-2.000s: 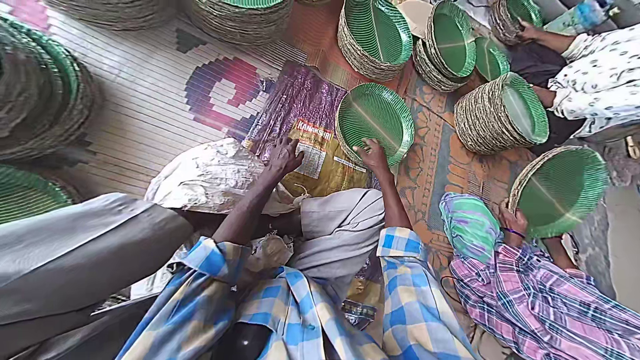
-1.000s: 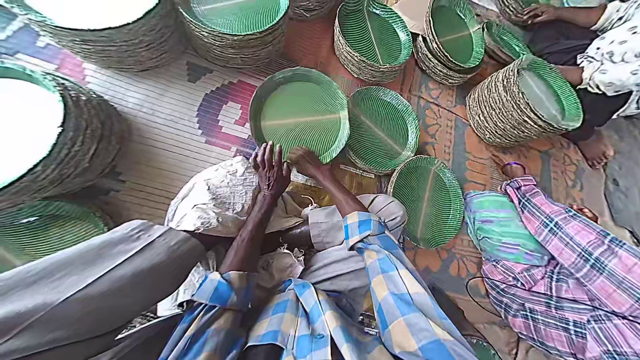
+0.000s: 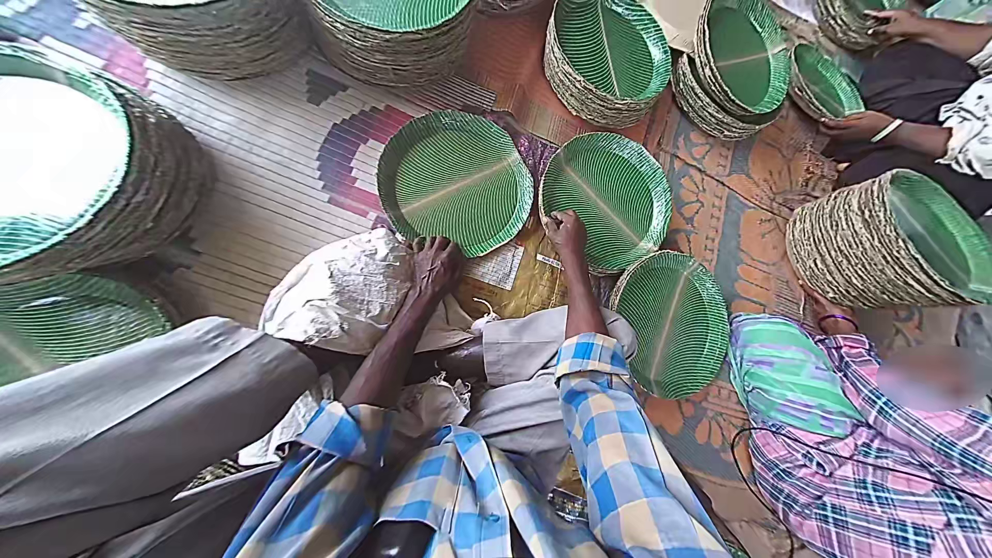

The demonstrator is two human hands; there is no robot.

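Note:
A round green leaf-pattern plate (image 3: 456, 182) lies in front of me, and my left hand (image 3: 435, 262) rests with curled fingers on its near rim. To its right, my right hand (image 3: 566, 231) touches the left rim of a second green plate (image 3: 608, 198), fingers bent at the edge. A third green plate (image 3: 673, 325) lies tilted nearer to me, beside my right sleeve. Under the plates, a printed yellow plastic sack (image 3: 515, 283) shows. A white woven sack (image 3: 341, 291) is bunched beside my left forearm.
Tall stacks of green plates stand at the left (image 3: 167, 186), top (image 3: 395, 50) and upper right (image 3: 608, 66). Another stack (image 3: 876, 240) leans on its side at right. Two people sit at the right; one person's hand (image 3: 860, 125) touches a plate. A patterned mat (image 3: 256, 147) covers the floor.
My right hand has moved right, from the near rim of the left plate to the plate beside it. The third plate near my right sleeve was not there two seconds ago.

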